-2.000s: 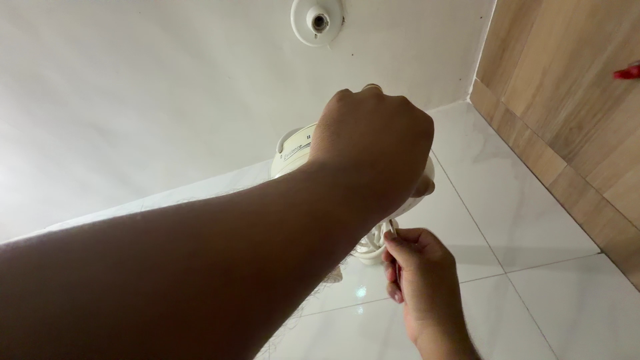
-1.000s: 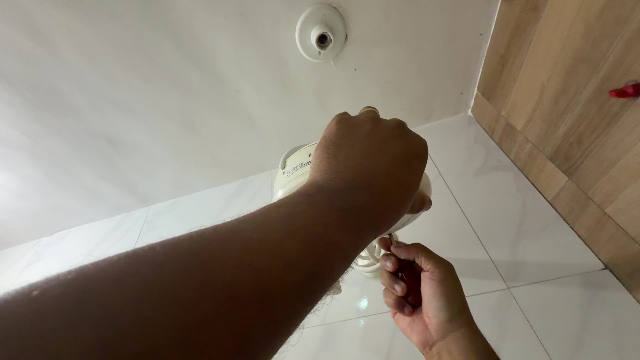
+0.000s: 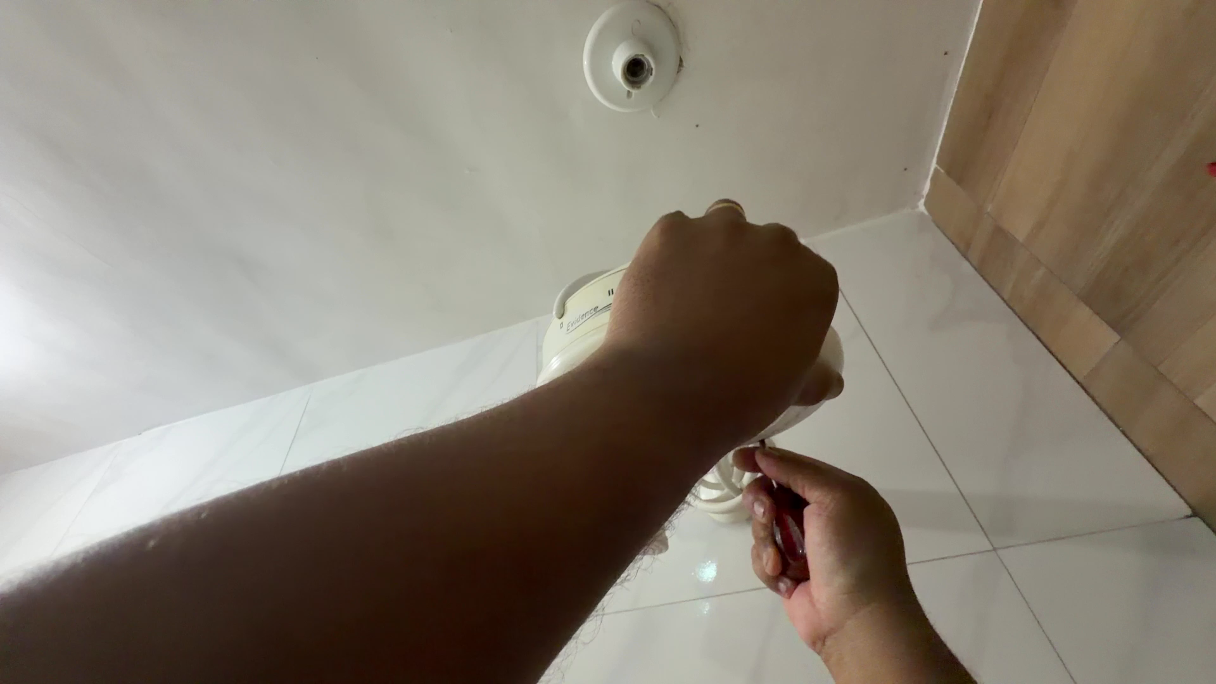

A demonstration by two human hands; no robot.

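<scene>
A cream-coloured plastic shower head (image 3: 575, 328) is partly hidden behind my left hand (image 3: 727, 313), which is closed around it with the thumb showing at the right. My left forearm crosses the view from the lower left. Just under the housing, my right hand (image 3: 826, 541) grips a small tool with a translucent red handle (image 3: 788, 532), apparently a screwdriver. Its thin dark shaft points up at the underside of the housing, where the tip cannot be made out. Beside those fingers is a looped white hose (image 3: 720, 489), partly covered by my left forearm.
Overhead, a round white lamp holder (image 3: 634, 57) without a bulb is fixed to the pale ceiling (image 3: 380, 171). White marbled wall tiles (image 3: 959, 408) stand behind the hands. Wood-look tiles (image 3: 1092, 142) cover the adjoining wall at the right, with a bit of something red at the edge.
My right hand has turned slightly, and the red handle in it shows more plainly than two seconds ago. My left hand has kept its hold. The view has shifted a little.
</scene>
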